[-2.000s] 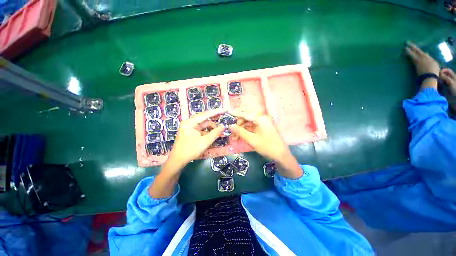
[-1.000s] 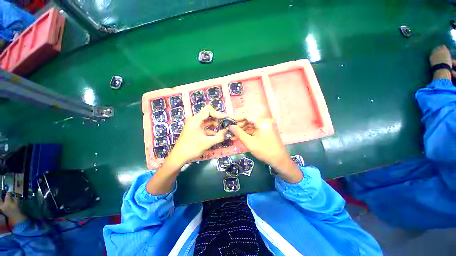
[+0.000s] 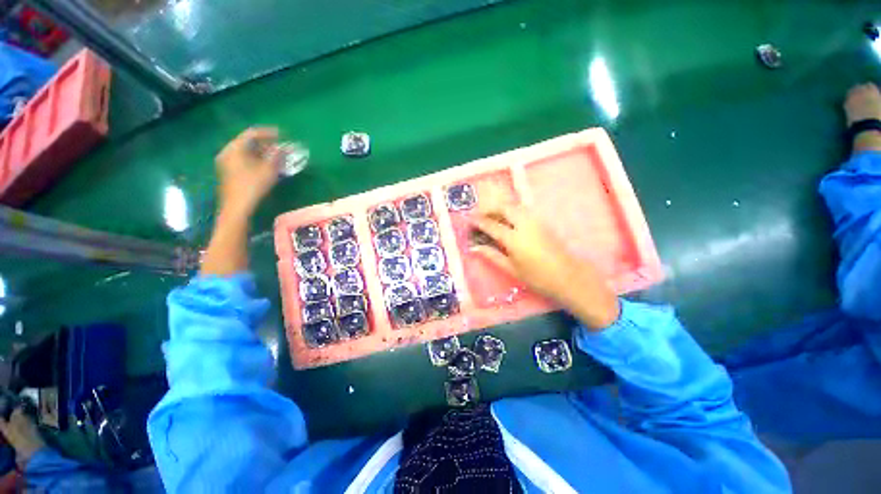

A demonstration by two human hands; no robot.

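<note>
The pale pink foam tray point(image 3: 630, 220) lies in front of me. Its two left compartments hold square units point(image 3: 393, 268) in two columns each. The third has one unit point(image 3: 461, 196) at its top left. My right hand point(image 3: 512, 246) is over this compartment, fingers curled down, with something dark at the fingertips; its grip is unclear. My left hand point(image 3: 247, 166), blurred, is beyond the tray's upper left corner. A blurred shiny unit point(image 3: 291, 158) is at its fingertips and looks held.
Several loose units point(image 3: 490, 353) lie by the tray's near edge. Another unit point(image 3: 355, 145) lies beyond the tray, one more point(image 3: 768, 55) at far right. A metal bar point(image 3: 97, 239) and redder trays point(image 3: 60, 121) are at left. Another person's hand point(image 3: 863, 104) is at right.
My hands have parted from over the tray. The left moved out to the upper left; the right stays over the third compartment. The loose unit beyond the tray appears further left.
</note>
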